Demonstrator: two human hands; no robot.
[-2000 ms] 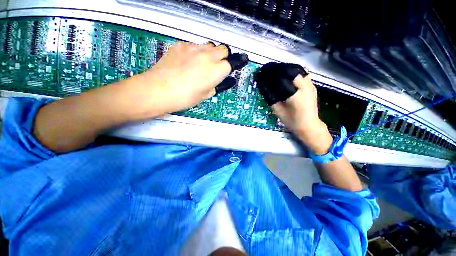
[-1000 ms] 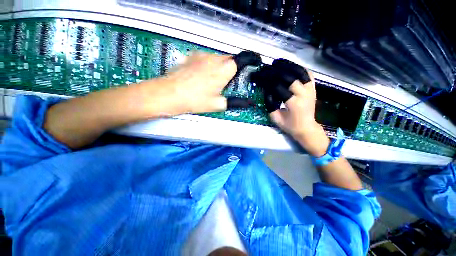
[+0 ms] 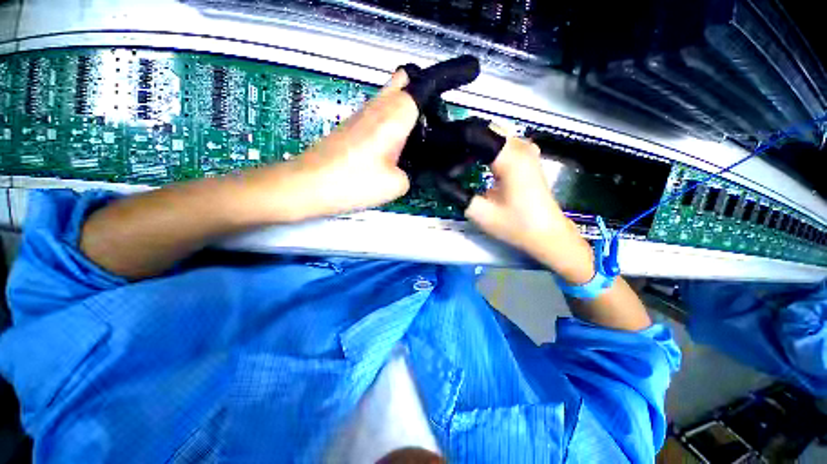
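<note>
Green printed circuit boards (image 3: 231, 118) with white markings and dark parts lie in the conveyor channel. My left hand (image 3: 390, 136), in black finger cots, is over the boards at the centre, its index finger pointing up and right. My right hand (image 3: 508, 181), also in black finger cots, meets it from the right, fingertips close together or touching. The dark fingertips overlap and blur, so any small component between them cannot be made out. A blue wrist strap (image 3: 598, 272) is on my right wrist.
Pale conveyor rails (image 3: 689, 265) run along both sides of the boards. A dark opening (image 3: 617, 186) lies right of my right hand, then boards with dark upright blocks (image 3: 753, 222). Stacked trays (image 3: 698, 100) stand beyond the conveyor. Another person's blue sleeve (image 3: 771, 326) shows at right.
My right hand has moved left and turned towards my left hand, and their fingertips have come together. My left index finger has lifted. The boards at left have shifted slightly in view.
</note>
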